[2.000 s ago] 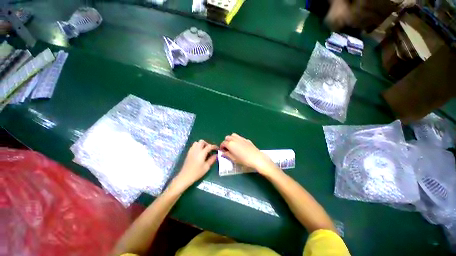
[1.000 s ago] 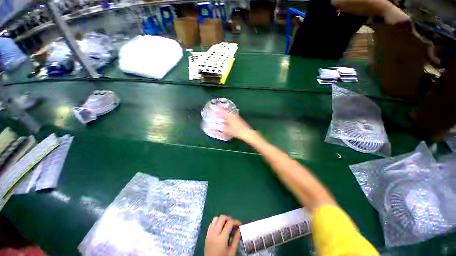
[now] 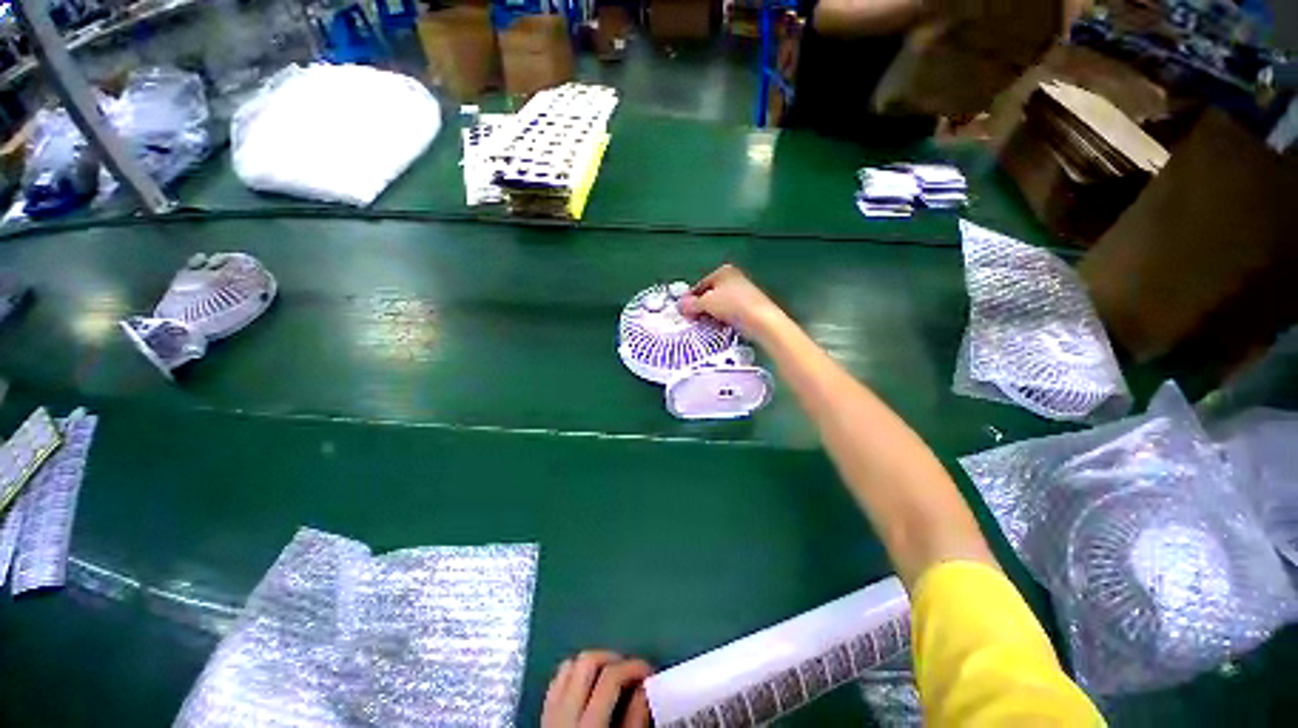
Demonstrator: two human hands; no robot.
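A white fan [image 3: 662, 339] with an oval base lies on the green belt at the centre. My right hand [image 3: 726, 302] has its fingertips on the top of the fan's round body; I cannot tell whether they grip it or only press on it. My left hand [image 3: 597, 693] is at the bottom edge, partly cut off, with its fingers at the left end of a white label strip [image 3: 797, 657] with a row of grey-brown squares. Flat bubble bags [image 3: 413, 626] lie at the lower left.
Bagged fans [image 3: 1160, 562] lie at the right, another [image 3: 1046, 341] farther back. A second fan [image 3: 214, 302] lies on the left. Across are a perforated card stack [image 3: 548, 150], a white bag [image 3: 335, 131], small cards [image 3: 911, 188], a person's arm [image 3: 868, 14] and cartons [image 3: 1196, 228].
My right hand has left the label strip and reached forward to the fan. The fan has moved right along the belt and its base now faces me. The view has tilted up.
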